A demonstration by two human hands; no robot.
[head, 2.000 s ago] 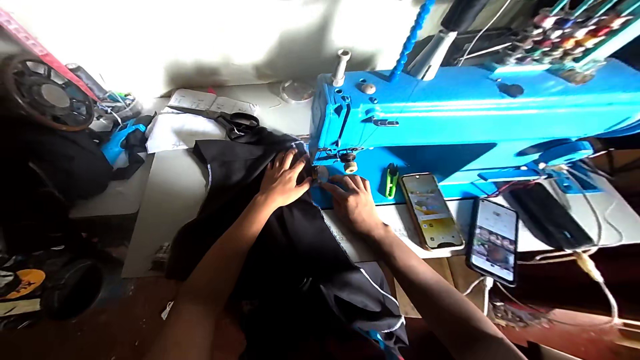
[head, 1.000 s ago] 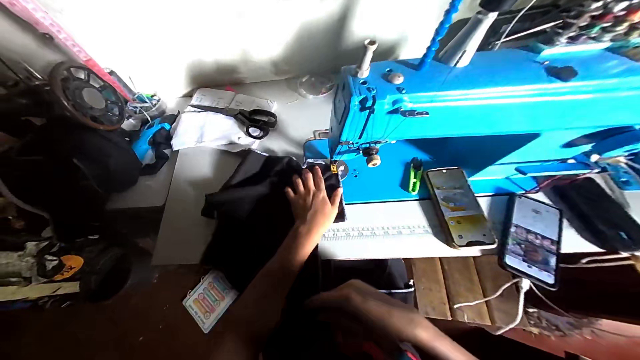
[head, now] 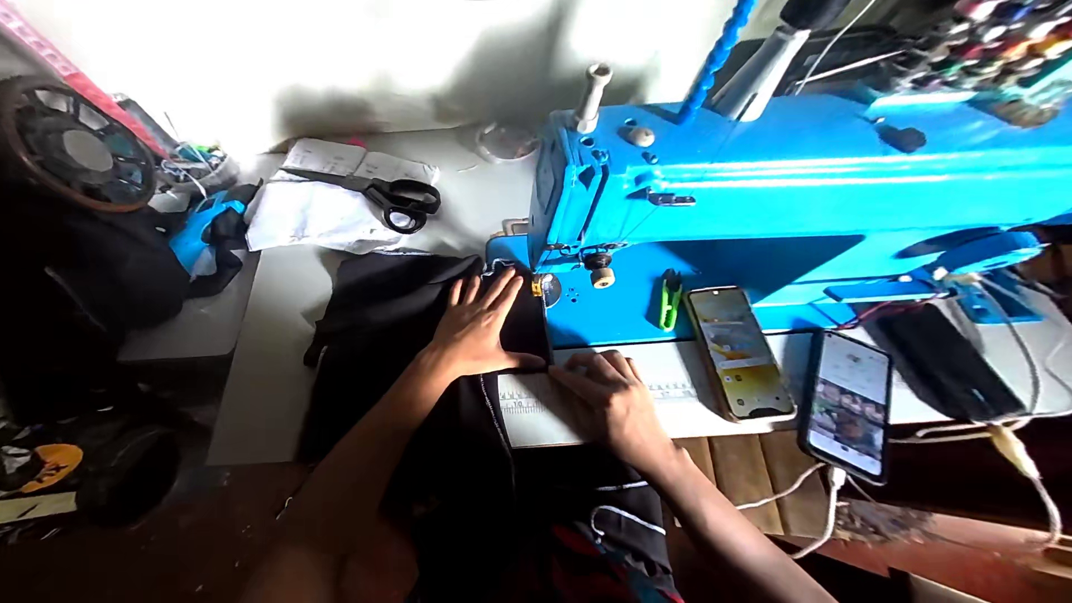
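Observation:
Black fabric (head: 377,310) lies over the left of the table and hangs off its front edge, with one edge beside the needle area of a blue sewing machine (head: 754,193). My left hand (head: 477,331) rests flat on the cloth, fingers spread, just left of the presser foot. At the fabric's corner, my right hand (head: 607,394) pinches the edge between thumb and forefinger, above a ruler scale (head: 528,402) on the table. The tips of both hands are close together there. Green thread snips (head: 670,300) lie on the machine bed.
Black-handled scissors (head: 402,201) lie on papers (head: 310,218) behind the cloth. Two phones (head: 741,352) (head: 847,402) and a black pouch (head: 946,360) sit at the right, with white cables. Thread spools (head: 988,42) stand at the back right. A handwheel (head: 79,146) is at far left.
My right hand has come up from below the table's front edge to the fabric corner. My left hand still lies on the cloth. The scissors, partly covered two seconds ago, now show fully.

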